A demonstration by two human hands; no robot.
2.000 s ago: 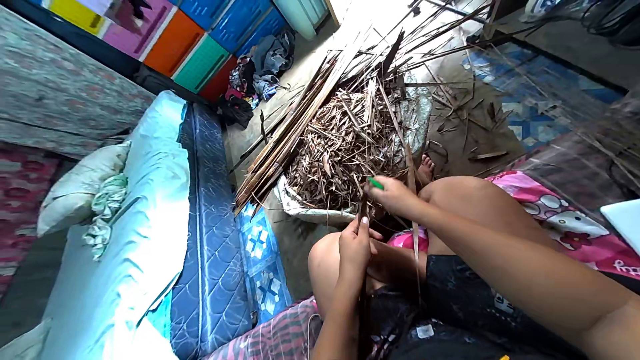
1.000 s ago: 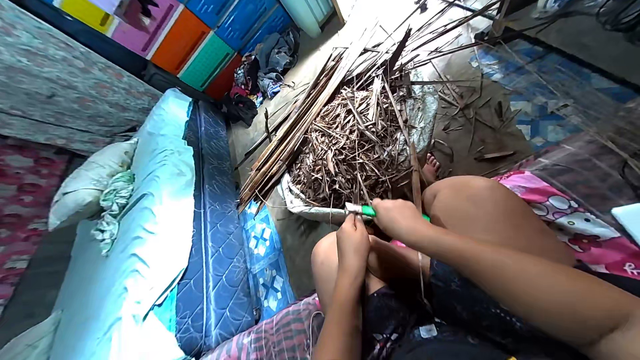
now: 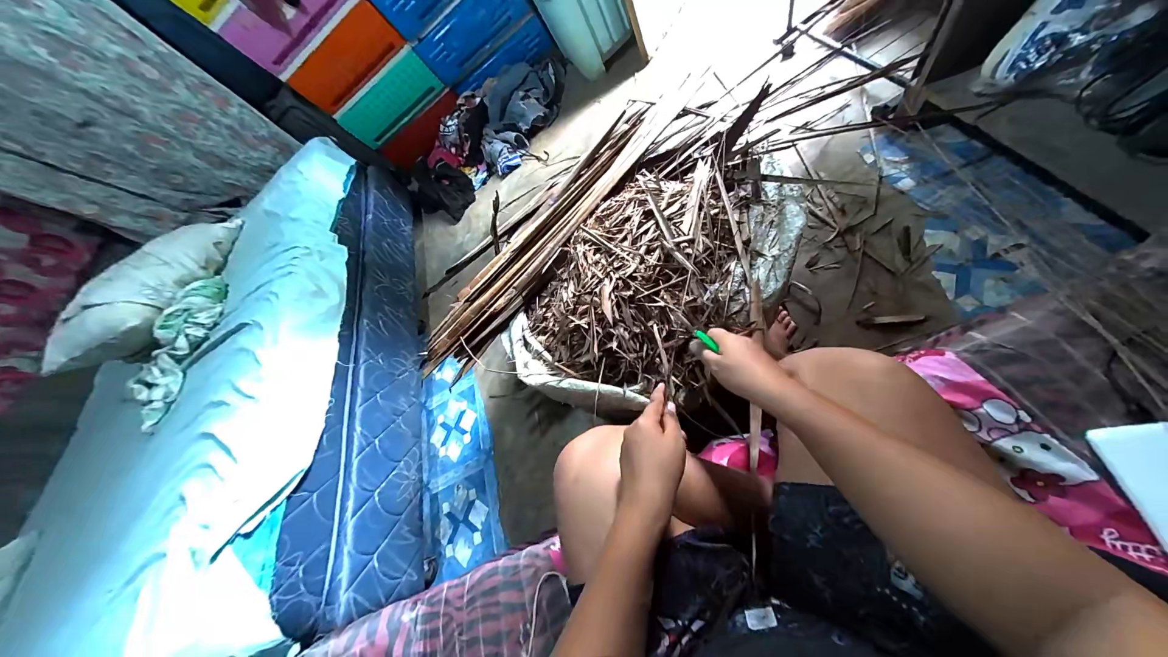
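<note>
My right hand [image 3: 744,365] is closed round a green-handled tool [image 3: 706,341]; its working end is too blurred to name. My left hand [image 3: 653,447] is raised over my knee, fingertips pinched at the near edge of the pile, apparently on a thin dark strip [image 3: 664,376]. In front of both hands, a heap of short dry plant scraps [image 3: 630,265] fills a white woven sack [image 3: 584,394] spread on the floor. A long flat dried strip [image 3: 756,401] stands between my legs, beside my right hand.
Long dried stalks [image 3: 547,242] lie across the heap's left side. A blue mattress [image 3: 351,438] stands at the left, and coloured drawers [image 3: 392,96] are at the back with crumpled clothes [image 3: 520,100] before them. Loose scraps [image 3: 849,228] litter the floor at right, near a bare foot [image 3: 782,330].
A second ago my hands were close together at the near edge of the sack, the green handle between them. They are now apart, the left one lower.
</note>
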